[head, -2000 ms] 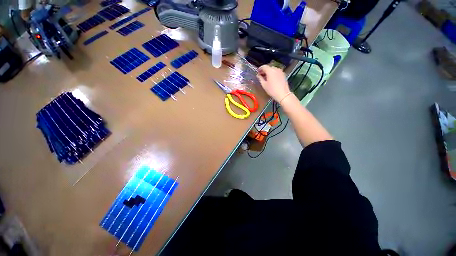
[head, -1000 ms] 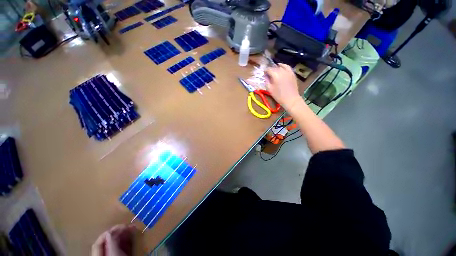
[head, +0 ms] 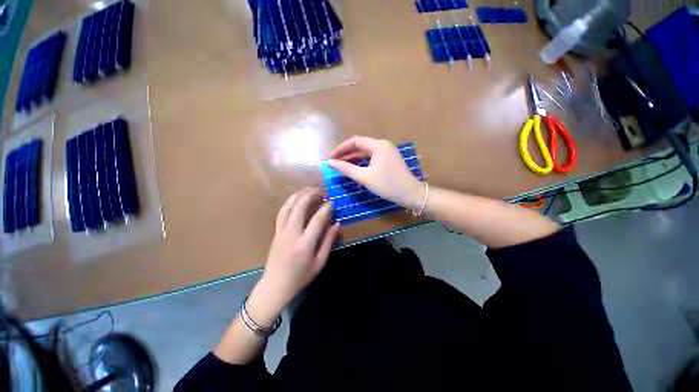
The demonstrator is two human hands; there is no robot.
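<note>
The bright blue solar cell (head: 368, 203) lies flat near the table's front edge, with pale parallel lines along it. My right hand (head: 375, 172) is over it, thumb and fingertips together at its left end; whether they pinch a ribbon cannot be made out. My hand hides the middle of the cell. My left hand (head: 303, 230) is at the cell's left end, fingers bent and slightly apart, fingertips by the cell's edge. Nothing can be seen in it.
Scissors (head: 546, 142) with yellow and red handles lie at right, near loose ribbon (head: 571, 90) and a white bottle (head: 566, 40). A fanned pile of dark cells (head: 297, 34) lies at the back. Cell stacks (head: 102, 174) on clear sheets lie left. A grey machine (head: 586, 15) stands back right.
My right hand has moved from the ribbon by the scissors to the bright cell. My left hand has come further into view, up to the cell's left end. The view has turned left.
</note>
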